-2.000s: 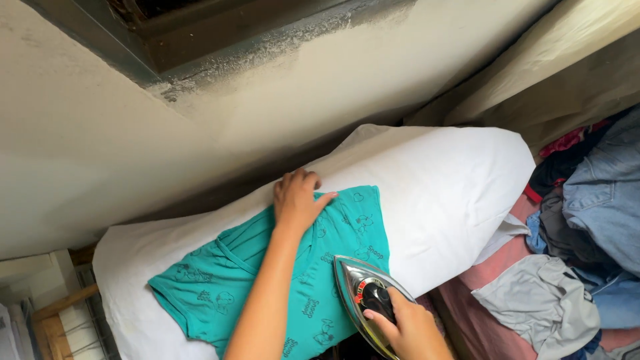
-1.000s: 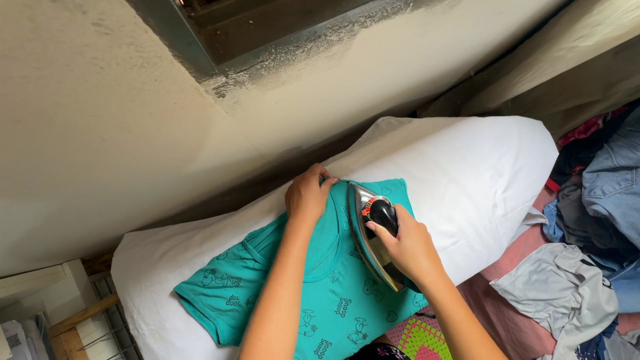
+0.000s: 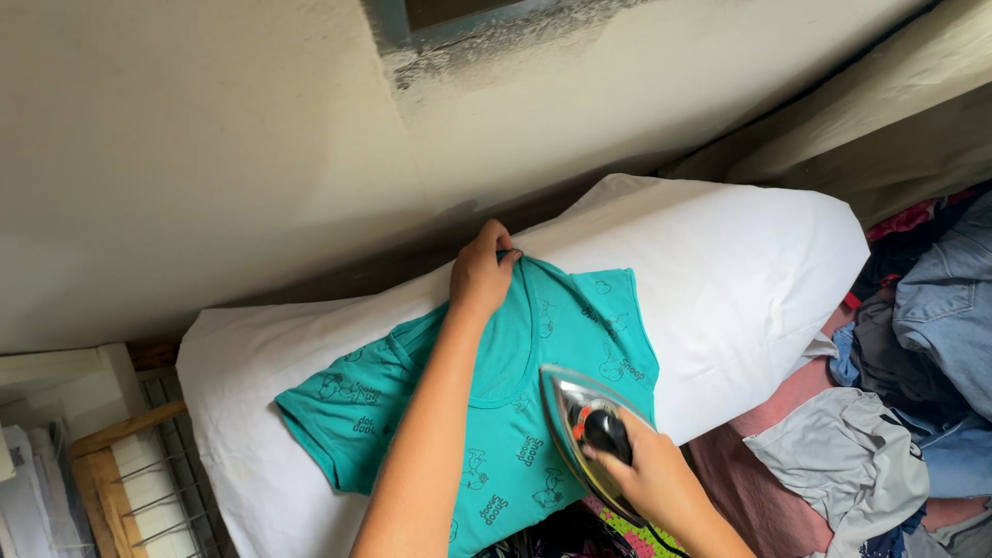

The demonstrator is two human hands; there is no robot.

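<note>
A teal printed T-shirt (image 3: 496, 434) lies on a white-covered ironing board (image 3: 713, 294), its neckline toward the wall. My left hand (image 3: 482, 271) pinches the shirt's edge near the collar, at the board's far side. A clothes iron (image 3: 581, 426) with a steel soleplate and black handle sits on the shirt's front, just right of and below the neckline, its tip pointing away from me. My right hand (image 3: 647, 465) is closed around the iron's handle. Its cord runs out below my wrist. My left forearm hides part of the shirt.
A pile of clothes with blue denim (image 3: 949, 287) and a light grey garment (image 3: 845, 449) lies at the right on a pink cloth (image 3: 775, 480). The wall (image 3: 310, 170) runs behind the board. A wire rack with a wooden frame (image 3: 108, 496) stands at lower left.
The iron, upright along the collar's right side a second ago, is now lower on the shirt's front. My left hand has gone from lying flat on the shirt to pinching its edge by the collar.
</note>
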